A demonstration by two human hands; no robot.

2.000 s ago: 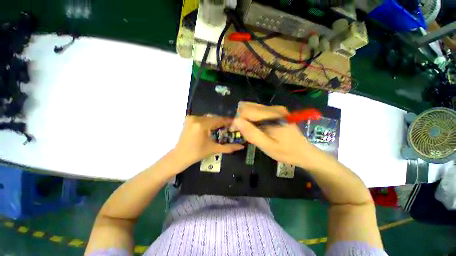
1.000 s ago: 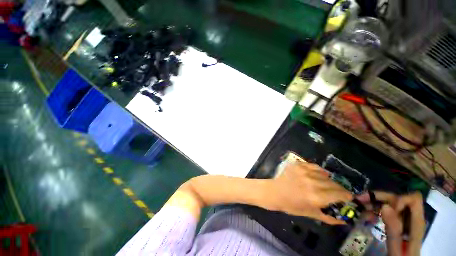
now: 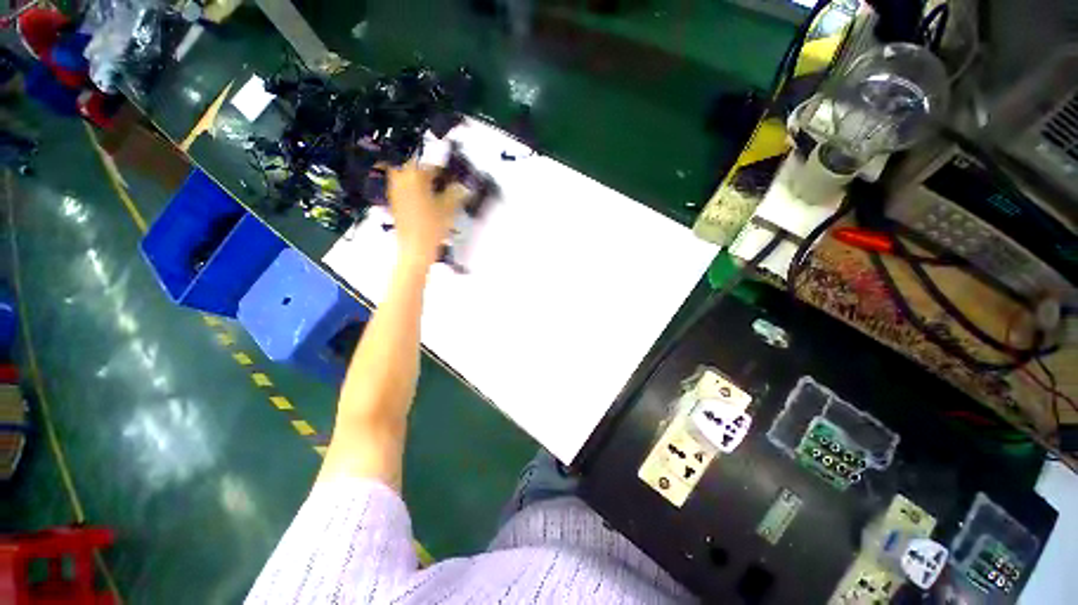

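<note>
My left hand [image 3: 422,210] is stretched out over the left white sheet, at the edge of a tangled black heap of adapters [image 3: 343,130]. It holds a dark, motion-blurred thing, apparently a power adapter [image 3: 475,187], at its fingers. My right hand is not in view. On the black fixture board [image 3: 638,520] are two cream socket strips [image 3: 671,459], each with a white plug converter [image 3: 719,425], and two green jack boards [image 3: 835,454] in clear trays. A small pale green strip [image 3: 779,515] lies between the socket strips.
Blue bins [image 3: 195,236] and a blue stool [image 3: 287,303] stand on the floor left of the bench. A wooden shelf with a red-sleeved lead [image 3: 864,240], black wires and a grey button box [image 3: 946,231] stands behind the panel. A red crate [image 3: 53,565] is at lower left.
My left hand has moved from the black panel across the white sheet to the heap. My right hand has left the view. The open adapter worked on over the panel no longer shows there.
</note>
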